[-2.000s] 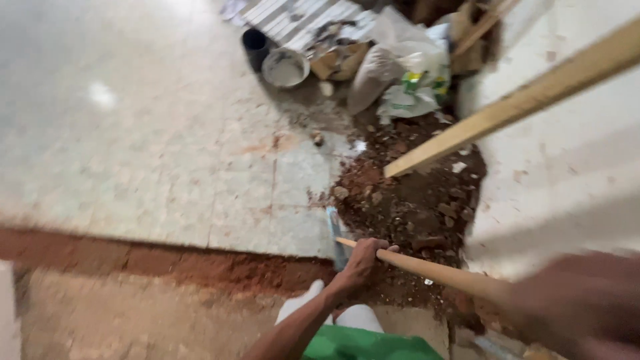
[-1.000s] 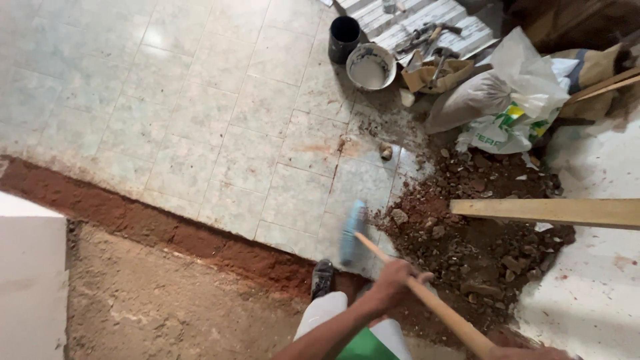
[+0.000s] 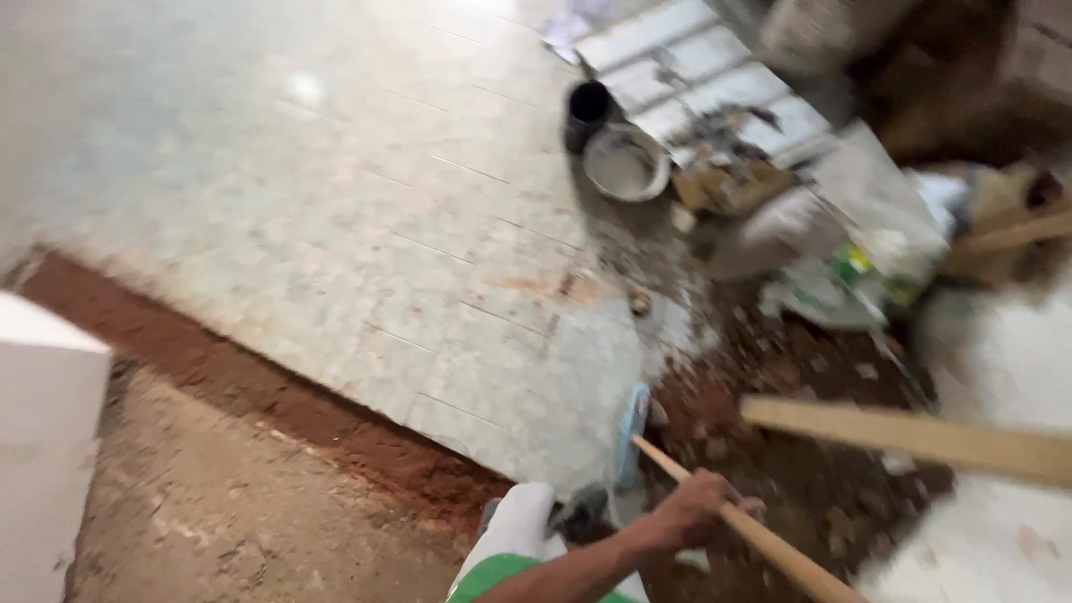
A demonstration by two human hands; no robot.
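Note:
My left hand (image 3: 703, 507) is closed around the wooden handle of a push broom, low on the stick. The blue broom head (image 3: 632, 435) rests on the pale tiled floor (image 3: 502, 368), at the left edge of a heap of reddish soil and rubble (image 3: 770, 435). From the hand, the handle (image 3: 783, 553) runs down to the lower right and out of the frame. My right hand is outside the view. The picture is blurred.
A wooden beam (image 3: 904, 440) juts in from the right above the rubble. Behind are a black container (image 3: 589, 105), a white bucket (image 3: 626, 163) and plastic sacks (image 3: 837, 243). A soil trench (image 3: 276, 377) borders the tiles; a white block (image 3: 50, 419) stands left.
The broom head stays beside the rubble's edge, my left hand still on the handle. My right hand, seen at the right two seconds ago, is out of view. The view has shifted.

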